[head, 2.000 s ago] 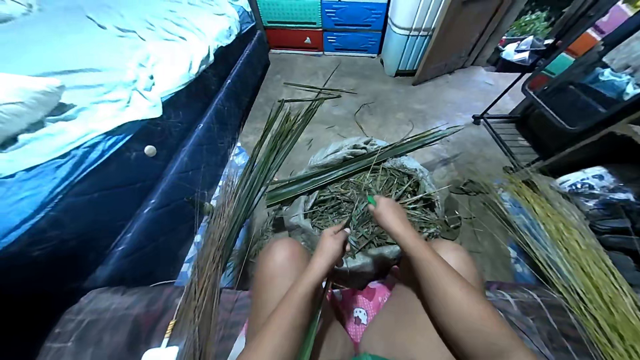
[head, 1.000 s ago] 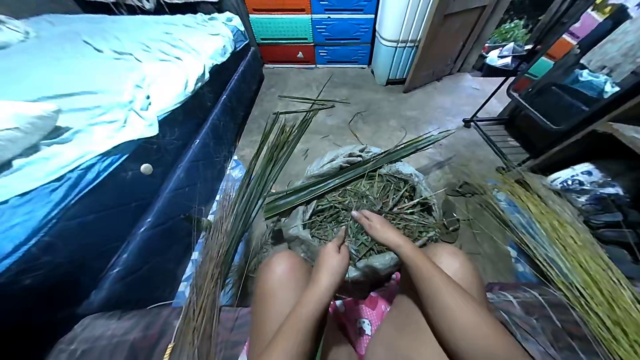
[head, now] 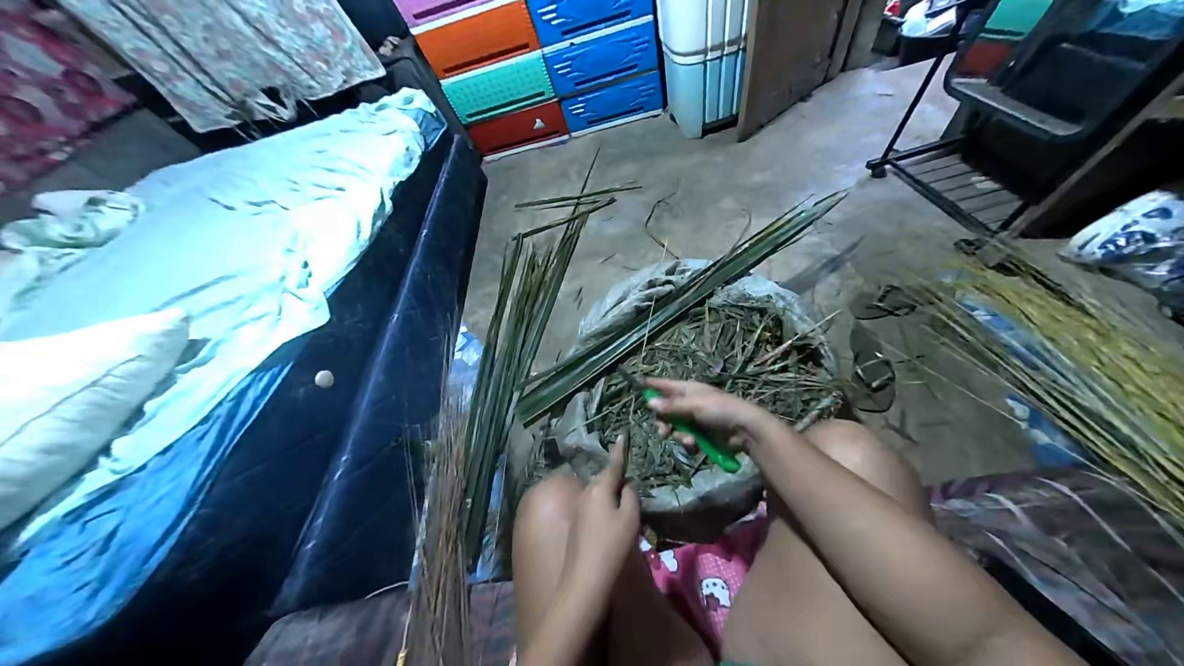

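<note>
My right hand point(head: 708, 412) holds a green-handled knife point(head: 708, 446), its short dark blade pointing up and left over a sack of leaf scraps. Close to it on the left, my left hand point(head: 606, 509) has a finger or thin piece pointing up; whether it grips a leaf strip I cannot tell. Both hands are above the near side of the round sack point(head: 629, 301), filled with shredded leaf cuttings point(head: 712, 347). Long green palm leaves point(head: 680, 310) lie across the sack's rim. More green leaves point(head: 513, 351) and thin brown midribs point(head: 442, 536) stand in a bundle at my left.
A bed with a dark blue mattress side point(head: 370, 370) runs along the left. Yellowish leaf strips point(head: 1064, 342) lie at the right, near sandals point(head: 871, 370). Coloured plastic drawers point(head: 499, 88), a wooden door point(head: 795, 55) and a black metal rack point(head: 962, 176) are farther back.
The hands have moved apart from their close position a second ago, and the green handle shows plainly now. The view has tilted.
</note>
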